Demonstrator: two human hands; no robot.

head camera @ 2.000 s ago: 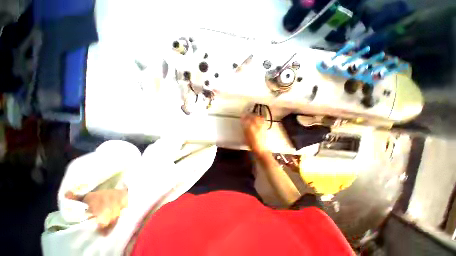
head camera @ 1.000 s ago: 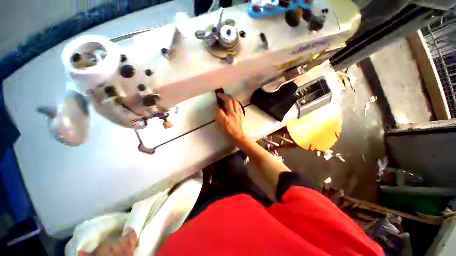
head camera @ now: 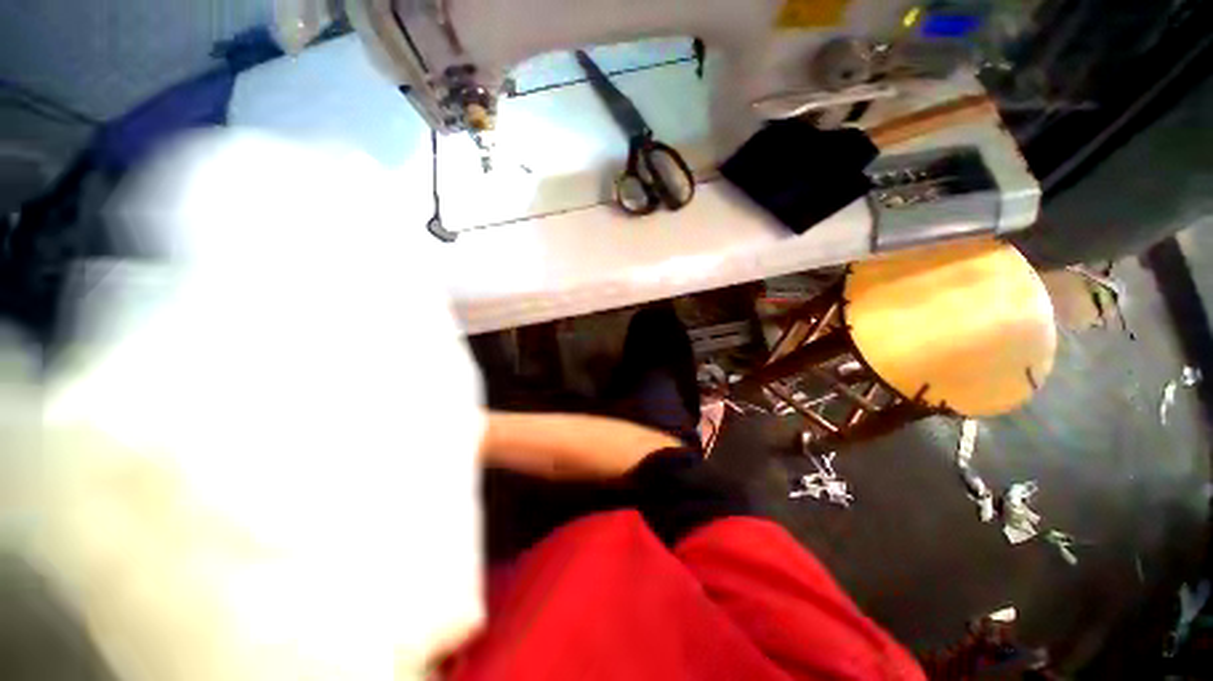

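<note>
The cream garment point(head camera: 266, 439) is a large, blurred white mass on the left, raised over the near left part of the machine table point(head camera: 559, 266). My right forearm reaches left from my lap and passes behind or under the garment; my right hand is hidden by the cloth. My left hand is not visible. Black-handled shears point(head camera: 641, 146) lie on the machine bed, blades pointing up and left. The white sewing machine head point(head camera: 585, 20) is at the top, with its needle and presser foot area point(head camera: 476, 113) left of the shears.
Folded black fabric point(head camera: 802, 173) lies right of the shears. A grey metal tray point(head camera: 935, 200) holding small parts is set at the table's right end. A round yellow wooden stool point(head camera: 951, 326) stands below that end. White scraps point(head camera: 821, 482) litter the dark floor.
My right hand has left the shears on the machine bed and moved left behind the cloth. The garment has come up from the lap and fills the left side. The view has shifted.
</note>
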